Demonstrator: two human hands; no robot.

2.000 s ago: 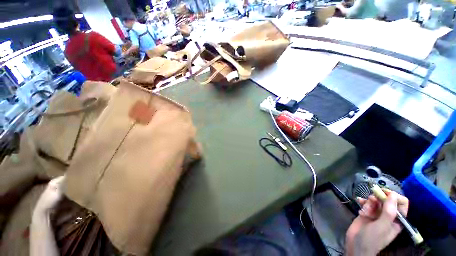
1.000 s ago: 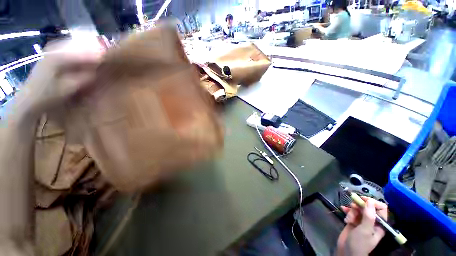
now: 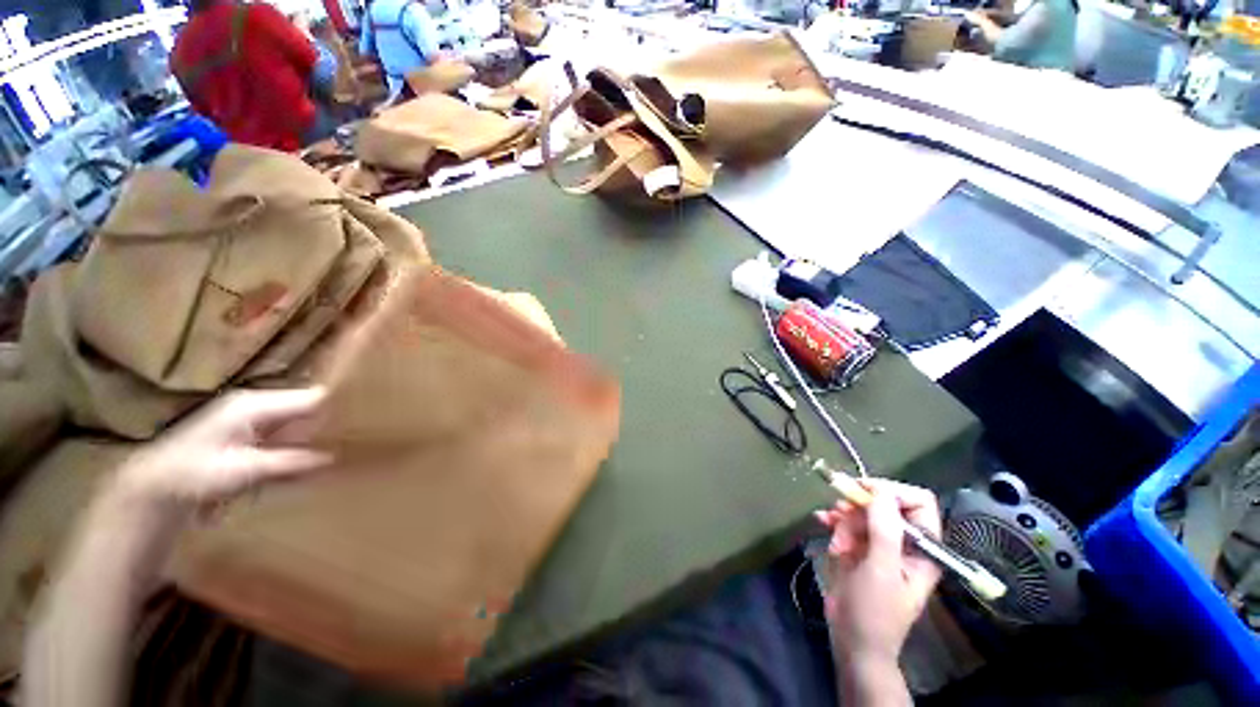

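A tan bag (image 3: 428, 456) lies on the green table in front of me, its edge blurred. My left hand (image 3: 235, 449) is blurred over the bag's left part, fingers apart; whether it touches the fabric is hard to tell. My right hand (image 3: 884, 553) holds a slim pen-shaped tool (image 3: 923, 539) near the table's front edge, its tip pointing up and left, away from the bag. Stacked tan bags (image 3: 207, 276) are piled at the left, the top one with a red-brown patch.
A red can (image 3: 824, 341), a power strip (image 3: 757, 278) and a black looped cable (image 3: 763, 410) are on the green table (image 3: 663, 483). Another bag (image 3: 746, 104) lies at its far edge. A fan (image 3: 1016, 553) and blue bin (image 3: 1161, 553) are at right. People stand beyond.
The bag that my left hand raised in a blur now lies flat on the table. My left hand has come down over it. My right hand with the tool has moved left and up.
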